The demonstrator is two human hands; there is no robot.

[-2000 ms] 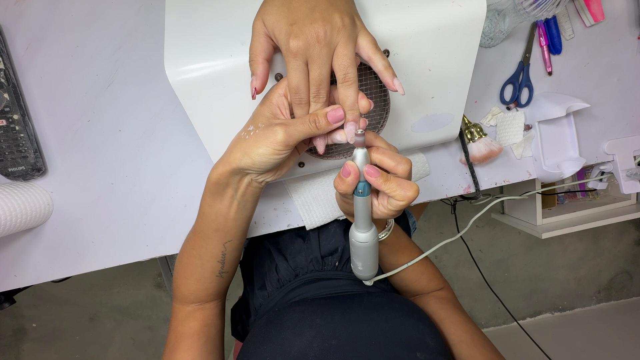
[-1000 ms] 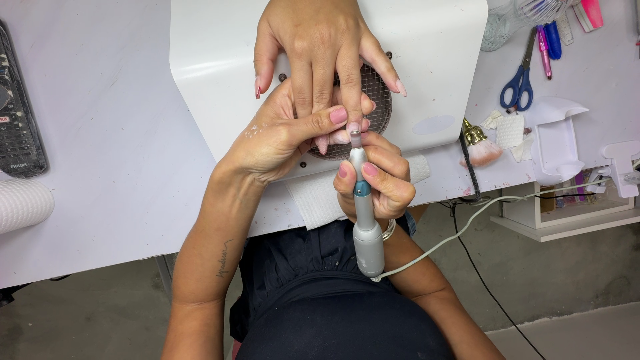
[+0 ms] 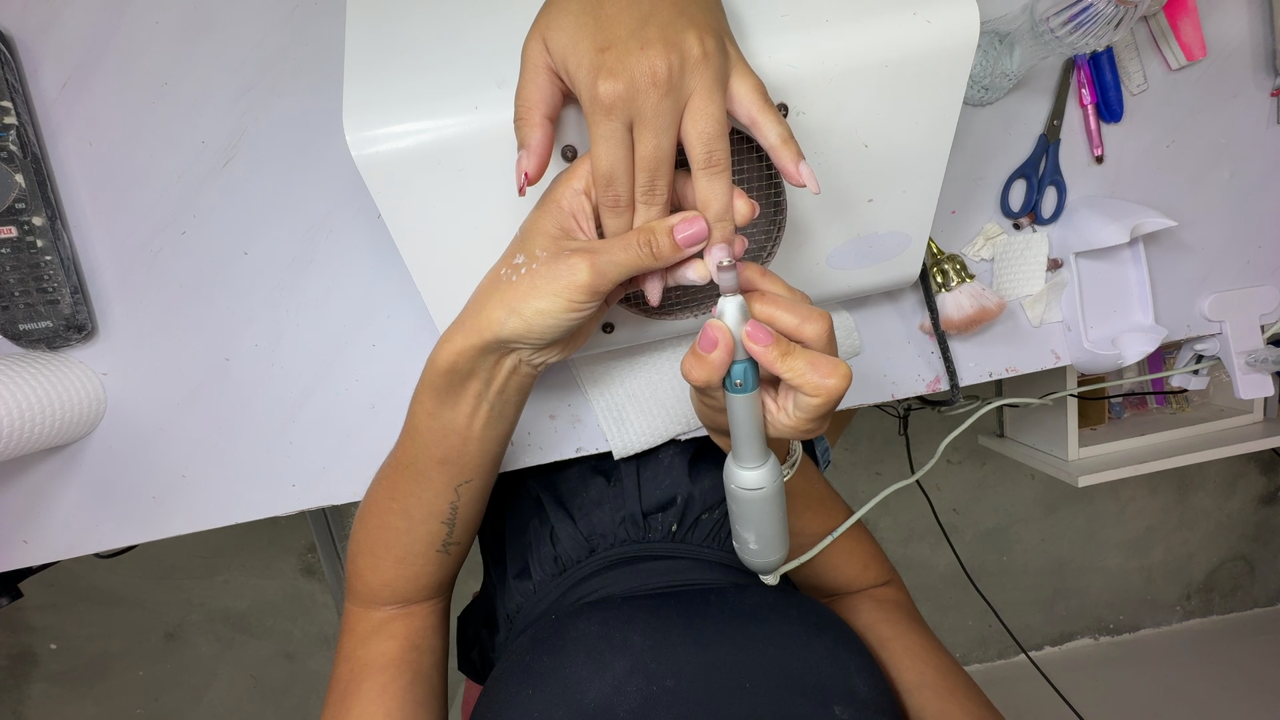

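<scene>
My left hand (image 3: 590, 250) holds the fingers of another person's hand (image 3: 640, 90), which reaches in from the top edge, palm down. Between the fingertips of my right hand (image 3: 770, 360) is a grey electric nail drill (image 3: 757, 500), upright in view, its cable leaving the lower end. The drill's bit (image 3: 728, 277) is at the nail of one extended finger, though actual contact cannot be told. Beneath the hands lies a white nail dust collector (image 3: 450, 170) with a round mesh grille (image 3: 757, 200).
Blue-handled scissors (image 3: 1035, 180), a pink brush (image 3: 965, 300), a white plastic tray (image 3: 1115, 290) and pens are at the right. A remote control (image 3: 40, 220) and a paper towel roll (image 3: 45, 405) are at the left. The drill's cable (image 3: 900, 485) runs right.
The drill in my right hand has tilted slightly, its lower end now further right than two seconds ago. My left hand keeps its hold on the other person's fingers.
</scene>
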